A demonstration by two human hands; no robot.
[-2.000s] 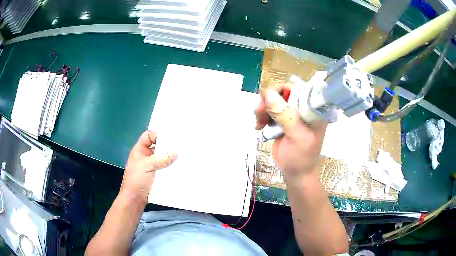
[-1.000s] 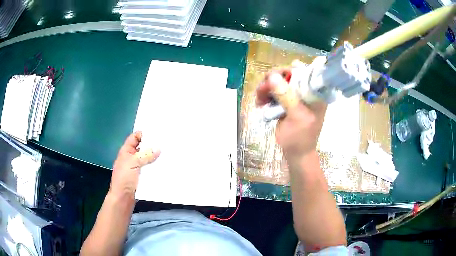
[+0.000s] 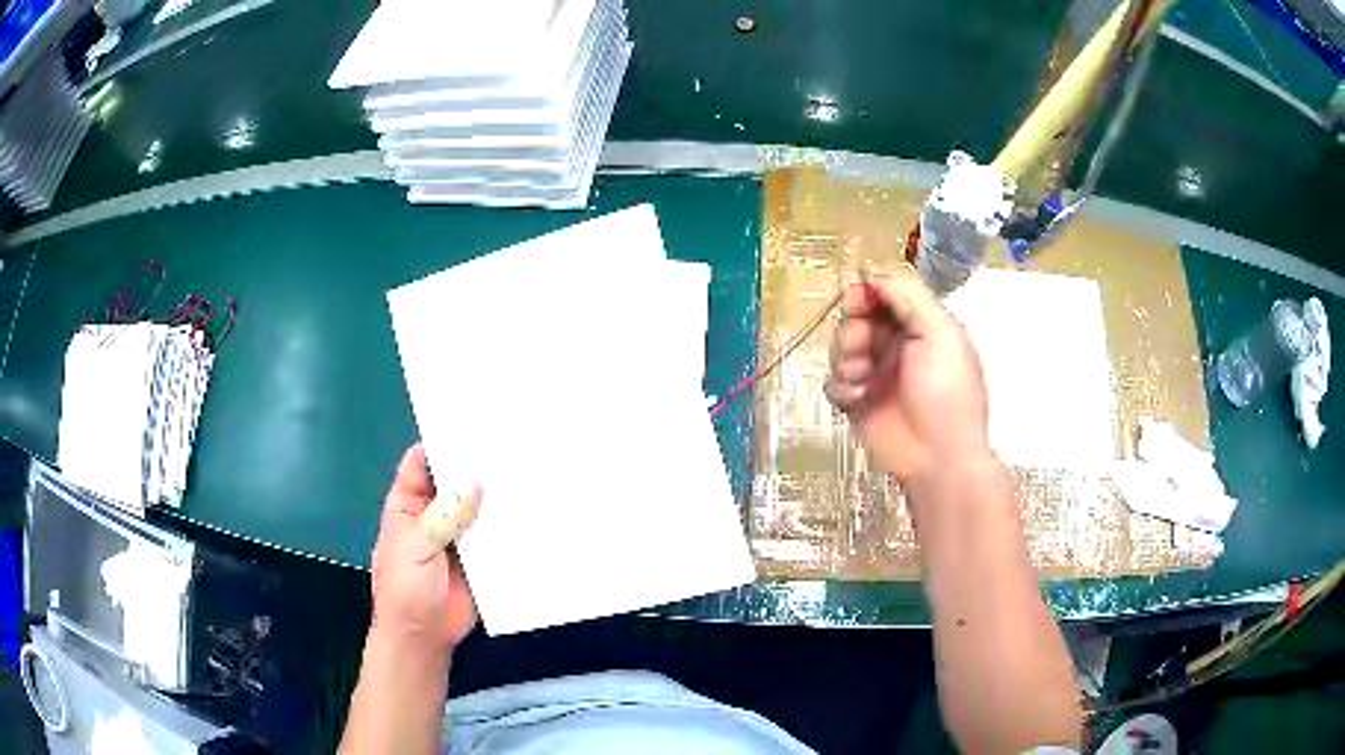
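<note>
A flat white panel (image 3: 575, 435) is tilted in front of me, with a second white edge (image 3: 687, 325) showing at its upper right. My left hand (image 3: 425, 549) grips its lower left edge, thumb on top. Thin red and dark lead wires (image 3: 777, 362) run from its right side to my right hand (image 3: 903, 362), whose fingers are closed on their end over the cardboard. The dispensing gun (image 3: 965, 221) is out of my hand, just behind it, with its cream-yellow hose (image 3: 1065, 106) going up. The gun's nozzle is hidden.
A brown cardboard mat (image 3: 826, 502) lies at right with a white sheet (image 3: 1050, 362) and crumpled tissue (image 3: 1176, 479). A clear bottle (image 3: 1251, 369) is beyond it. White-edged panels (image 3: 494, 140) are stacked at the far side. Wired boards (image 3: 126, 413) and framed panels (image 3: 111, 575) are at left.
My right hand has let go of the gun and taken hold of the lead wires. The gun now stands farther back. My left hand has turned and tilted the white panel.
</note>
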